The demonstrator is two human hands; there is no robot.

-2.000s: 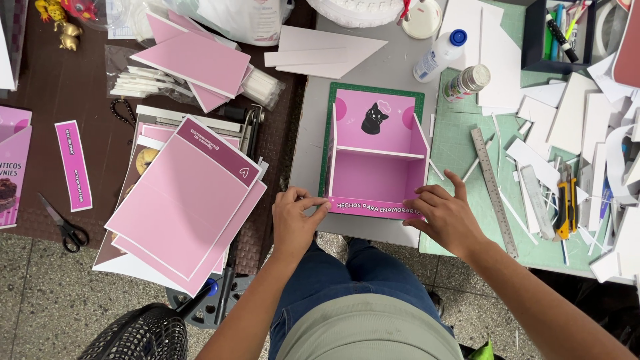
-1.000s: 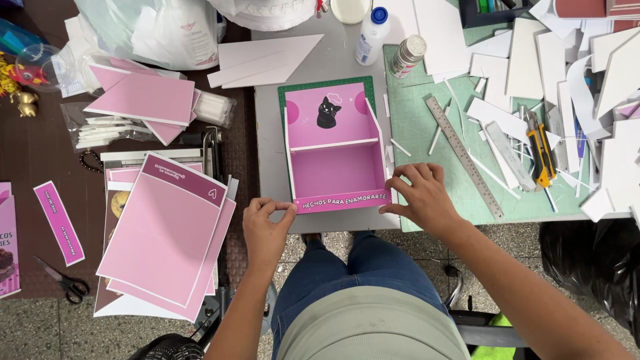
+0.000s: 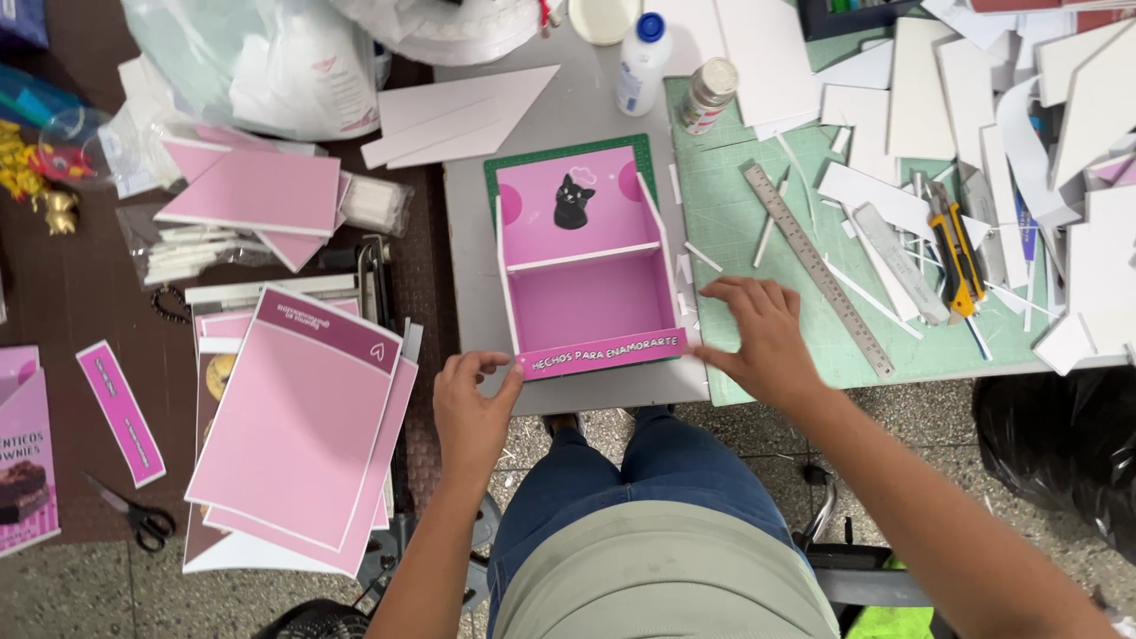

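Note:
A pink foam-board display box [image 3: 590, 297] with a black cat picture on its back panel lies on a green cutting mat [image 3: 655, 160]. A magenta lettered strip [image 3: 603, 353] runs along the box's near edge. My left hand [image 3: 475, 408] has its thumb and forefinger at the strip's left end, curled near each other. At the strip's right end, my right hand [image 3: 754, 342] is spread, its thumb tip at or just beside the corner and its other fingers raised over the table.
On the right, a light green mat [image 3: 737, 311] bears a metal ruler [image 3: 821, 271], a yellow utility knife [image 3: 958, 257] and board offcuts. A blue-capped bottle [image 3: 643, 67] and a jar [image 3: 710, 93] stand behind. Pink printed sheets [image 3: 293, 426] and scissors [image 3: 142, 519] lie left.
My right hand's fingers have come off the front strip and opened out to its right. My left hand remains at the strip's left end. The view has shifted.

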